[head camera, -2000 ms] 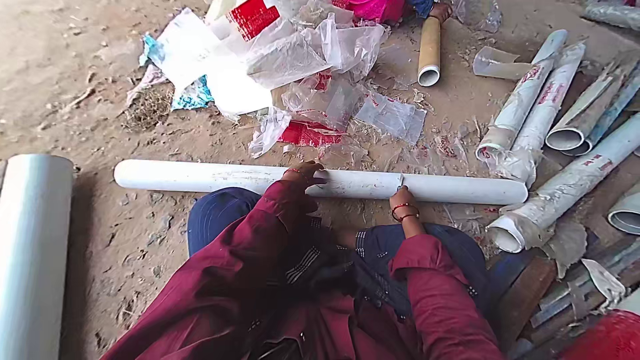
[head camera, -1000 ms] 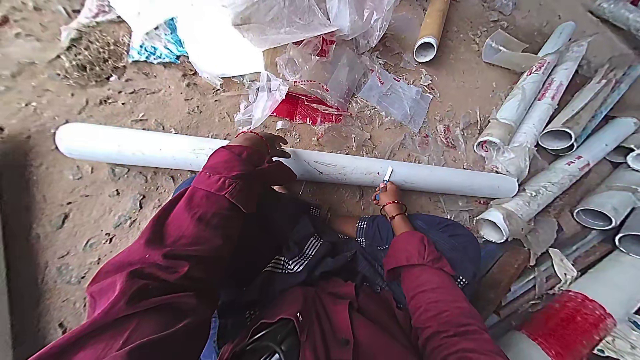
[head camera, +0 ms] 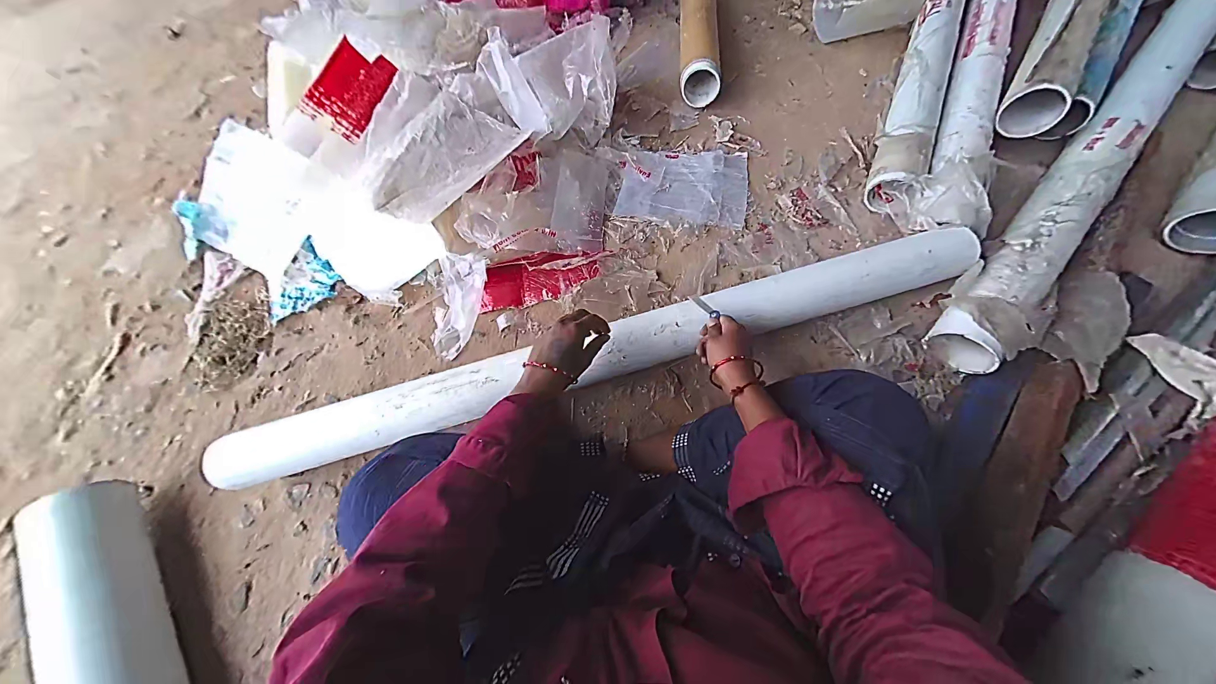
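Observation:
A long white tube (head camera: 437, 391) lies slantwise across in front of my knees, its right end farther from me than its left. My left hand (head camera: 568, 347) is at the near side of the tube's middle, fingers bent and partly apart, with nothing plain to see in them; whether it touches the tube is hard to tell. My right hand (head camera: 725, 347) is closed around the handle of a small knife (head camera: 704, 306), whose short blade points up and left over the tube's surface. The handle is mostly hidden in my fist.
Beyond the tube lies a heap of torn clear, white and red plastic film (head camera: 446, 157). A brown tube (head camera: 700, 57) lies past it. Several film-wrapped tubes (head camera: 1073, 190) lie at the right, one close to the white tube's right end. A thick pale roll (head camera: 95, 589) is at the lower left.
The white tube has turned, its right end now farther from me and its left end nearer. My left hand has come off its earlier flat rest on the tube. The knife stays in my right hand.

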